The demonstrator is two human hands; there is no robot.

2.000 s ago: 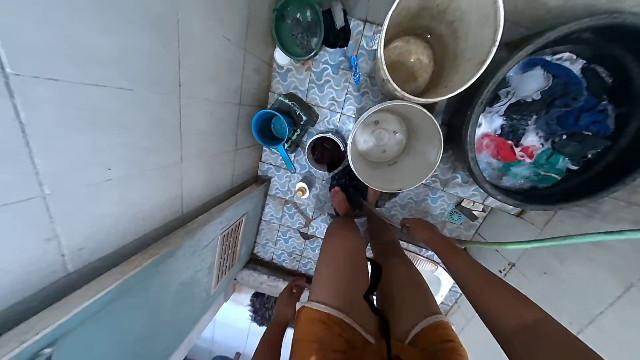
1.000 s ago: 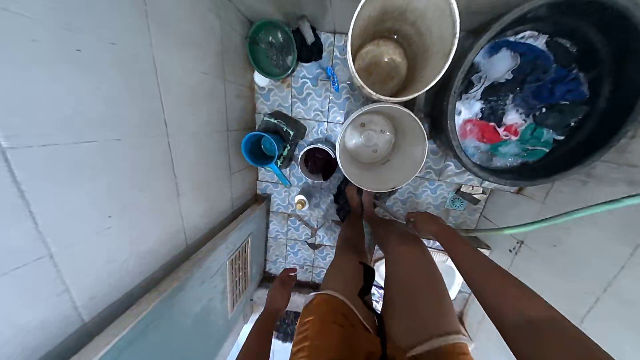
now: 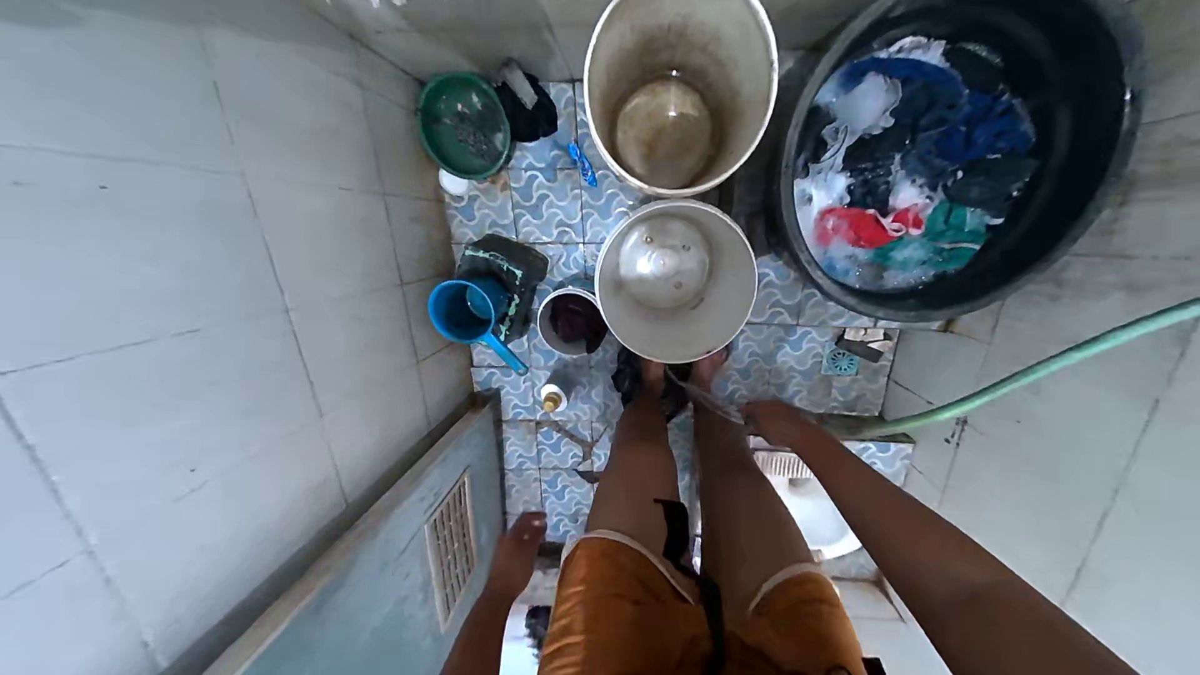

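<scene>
My right hand (image 3: 773, 422) is closed around the end of a green hose (image 3: 1050, 361), beside my right knee. A thin stream of water seems to run from there toward my feet, beside dark cloth (image 3: 628, 375) on the tiled floor. Low at the left, my left hand (image 3: 521, 544) hangs near the door with nothing visible in it. Ahead of my feet stands an upright pale bucket (image 3: 675, 323) with a little clear liquid. Left of it, a small bucket (image 3: 546, 323) contains something dark reddish. A big black tub (image 3: 797, 234) at the upper right holds wet clothes (image 3: 937, 159) in sudsy water.
A taller pale bucket (image 3: 764, 94) stands by the far wall. Along the left are a green basin (image 3: 427, 122), a blue dipper (image 3: 459, 314) and a bottle (image 3: 553, 397). A floor drain (image 3: 840, 362) and squat toilet (image 3: 816, 516) lie right; a door (image 3: 375, 600) is lower left.
The view has shifted. Relative to the small bucket, my feet are farther right than two seconds ago, and they are wider apart than one second ago. My right hand stays on the hose.
</scene>
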